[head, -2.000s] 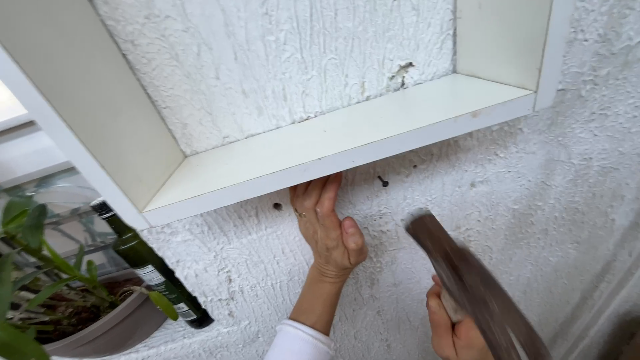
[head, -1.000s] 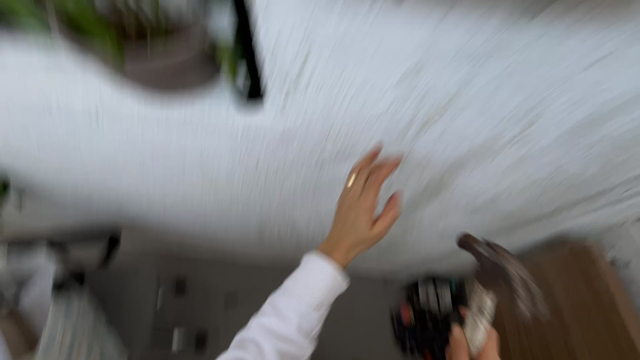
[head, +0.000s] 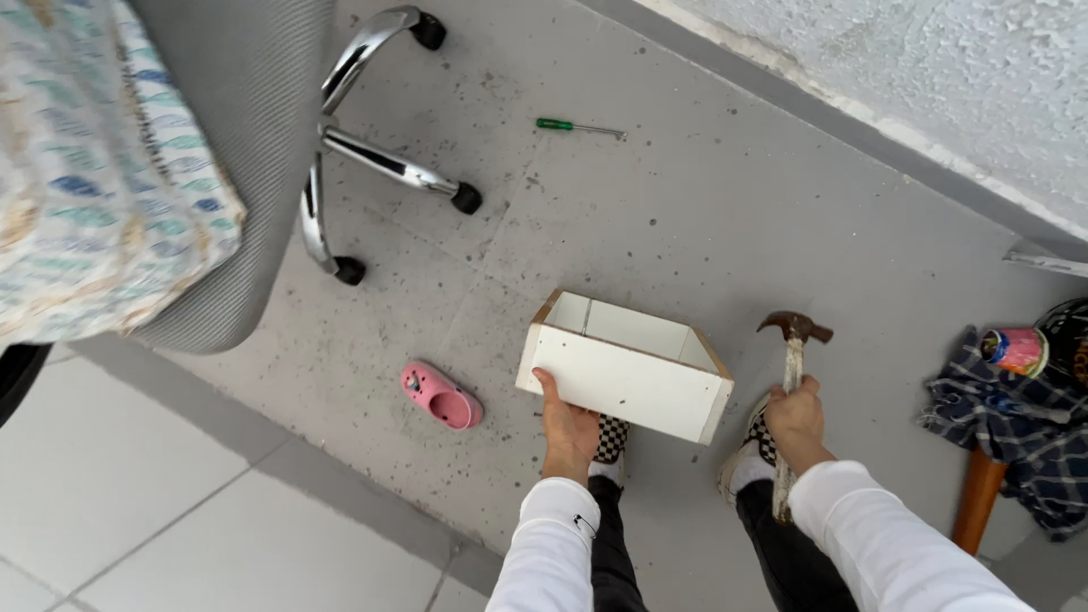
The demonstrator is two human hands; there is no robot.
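Observation:
My left hand (head: 568, 429) grips a small white wooden box (head: 625, 378) by its near long side, thumb on the outer face and the other fingers mostly hidden beneath. The box has bare wood edges, an open top and a few small dark marks on its face. To the right, my right hand (head: 797, 421) is closed around the worn, pale-painted handle of a claw hammer (head: 794, 327), whose rusty head points away from me. Hammer and box do not touch. Below them are my legs and checkered shoes (head: 612, 438).
A green-handled screwdriver (head: 557, 124) and a pink clog (head: 442, 396) lie on the grey floor. At left stands a wheeled office chair (head: 289, 170) with a patterned cloth. Dark plaid cloth (head: 1050, 459) and a small can (head: 1014, 352) are at right. A rough white wall (head: 960, 76) rises upper right.
The view has swung from the wall down to the floor. My left hand, against the underside of a white frame on the wall earlier, now holds a small box. The hammer remains in my right hand.

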